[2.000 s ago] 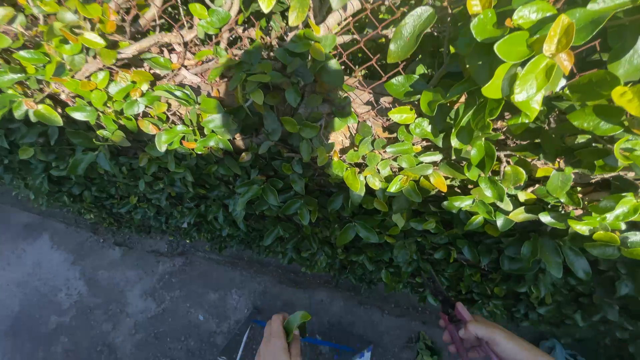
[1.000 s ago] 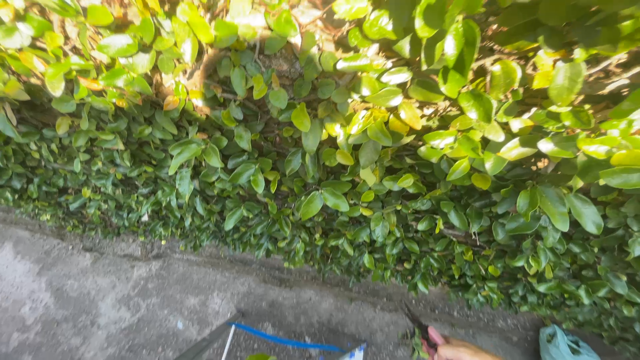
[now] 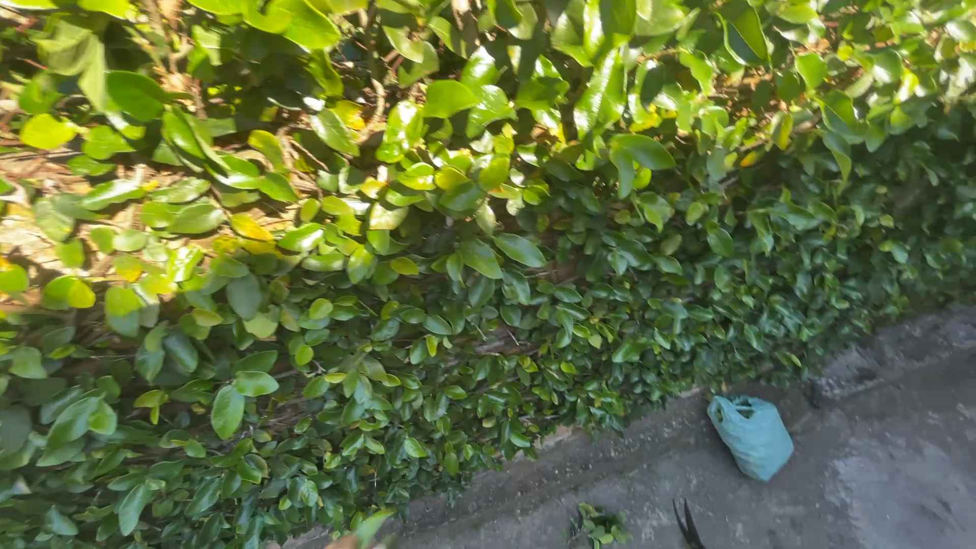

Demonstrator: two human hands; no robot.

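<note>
A sliver of my left hand (image 3: 345, 542) shows at the bottom edge, left of the middle, with a blurred green leaf (image 3: 374, 526) sticking up from its fingers. My right hand is out of view. Only the dark tips of a pair of hand pruners (image 3: 688, 526) rise from the bottom edge, slightly apart; the handles are hidden below the frame. Left of them, a small heap of cut leafy sprigs (image 3: 602, 528) lies on the pavement. Dense green leaves of a climbing hedge (image 3: 473, 259) fill the upper part, sunlit above and shaded lower down.
A teal plastic bag (image 3: 751, 438) sits on the grey concrete pavement (image 3: 877, 465), close to the foot of the hedge on the right. The hedge base runs diagonally from the lower left up to the right edge.
The view has swung to the right along the hedge, bringing the whole teal bag into the picture. My right hand and the blue-edged item have gone out of frame.
</note>
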